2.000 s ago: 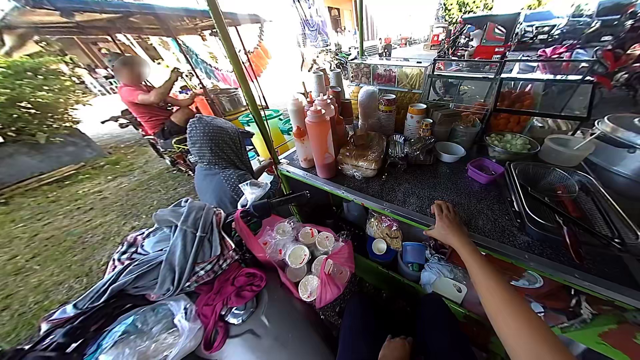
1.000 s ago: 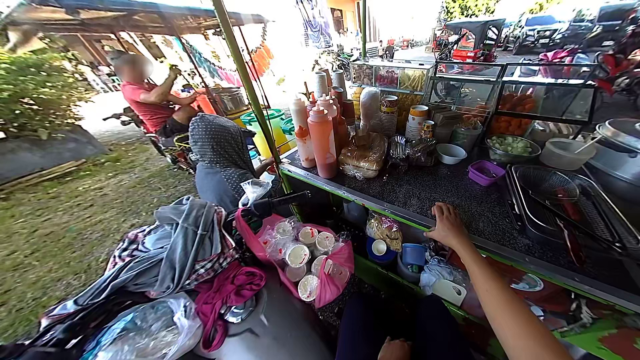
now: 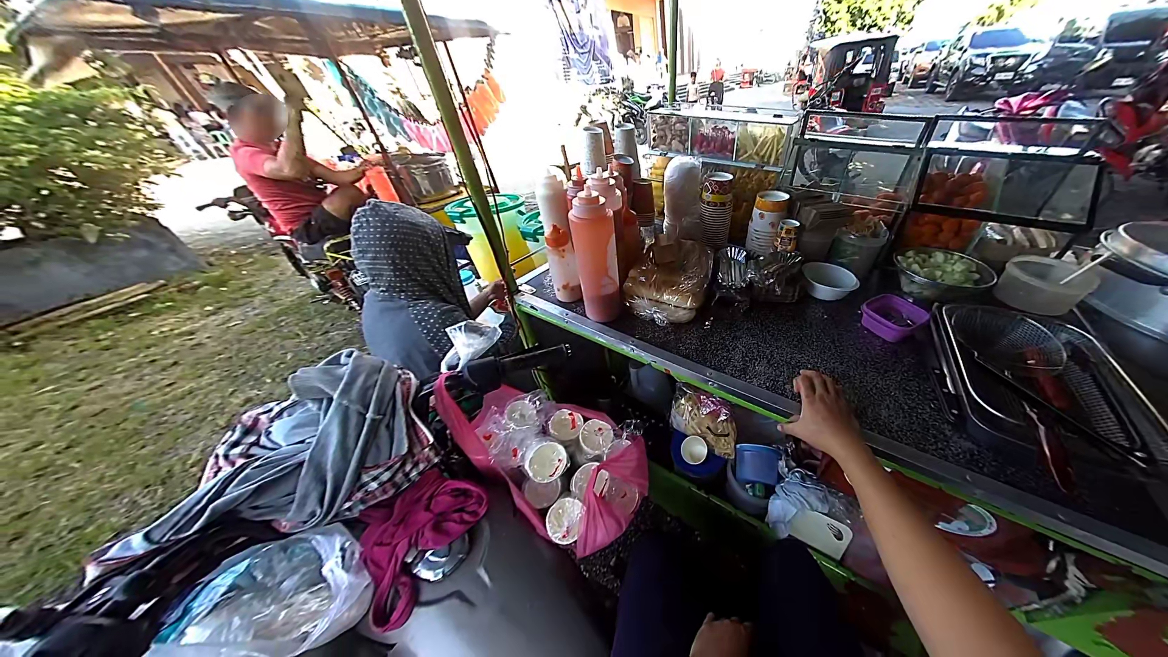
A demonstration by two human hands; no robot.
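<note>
My right hand (image 3: 824, 415) rests on the near metal edge of the dark speckled counter (image 3: 730, 351), fingers apart, holding nothing. Low at the bottom edge, between my dark-clothed legs, only part of my left hand (image 3: 721, 636) shows; its fingers are cut off by the frame. Beyond my right hand are a purple plastic tub (image 3: 893, 319) and a white bowl (image 3: 829, 280). Further right lies a metal tray with a wire strainer (image 3: 1013, 339). Below the counter edge, a blue plastic container (image 3: 757, 464) and a white phone-like object (image 3: 819, 532) sit on a shelf.
Sauce bottles (image 3: 595, 260), bagged bread (image 3: 668, 281) and stacked cups (image 3: 765, 222) stand along the counter. A pink bag of lidded cups (image 3: 620, 511) and clothes (image 3: 338, 438) lie at left. A hooded person (image 3: 411, 283) is beside the cart; another person in red (image 3: 274, 173) sits beyond.
The seated person in red has raised an arm. The hooded person's hand now shows by the cart's post. My right hand stays on the counter edge.
</note>
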